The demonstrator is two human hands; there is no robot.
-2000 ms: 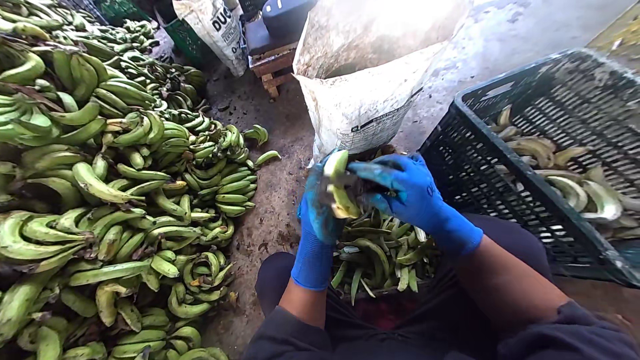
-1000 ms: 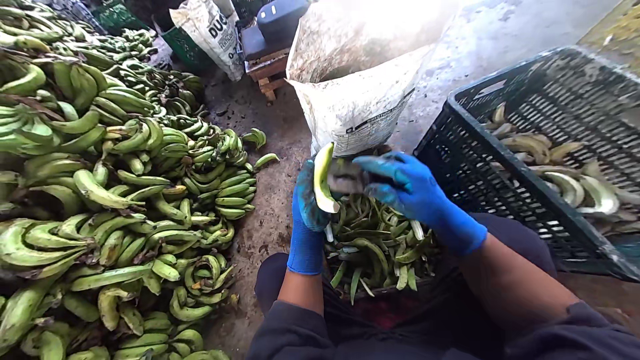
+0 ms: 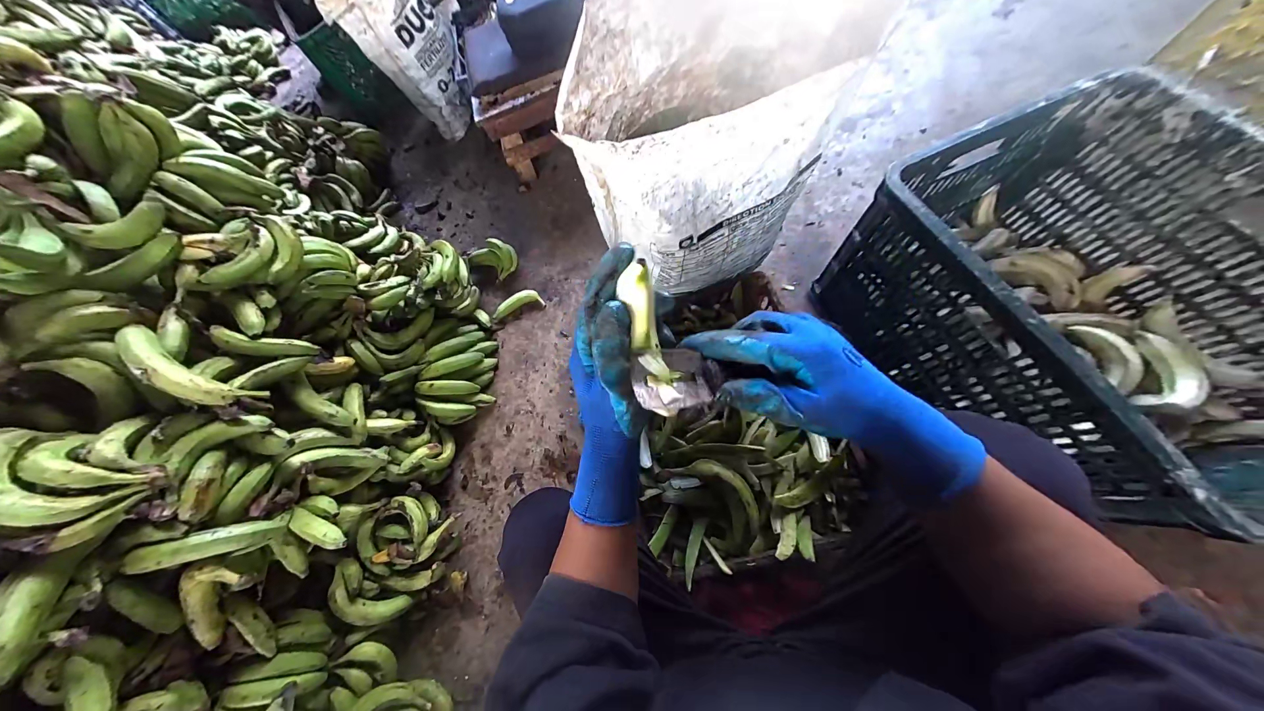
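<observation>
My left hand (image 3: 604, 355), in a stained blue glove, grips a partly peeled green plantain (image 3: 637, 301) held roughly upright. In my right hand (image 3: 790, 370), also gloved in blue, is a flat-bladed knife (image 3: 676, 383) whose handle is mostly covered by the fingers. The blade lies against the lower part of the plantain, with pale, cut peel on it. Below both hands, between my legs, a container full of green plantain peels (image 3: 736, 484) stands; its rim is largely hidden.
A big heap of green plantains (image 3: 247, 395) covers the floor at the left. An open white woven sack (image 3: 701, 178) stands ahead. At the right, a dark green plastic crate (image 3: 1027, 346) holds peeled plantains (image 3: 1116, 355). Farther back are another sack (image 3: 425, 59) and a wooden stand (image 3: 523, 128).
Both hands have stayed over the peels while the plantain turned in my left hand. The blade, beside the plantain a second ago, now lies against its lower part.
</observation>
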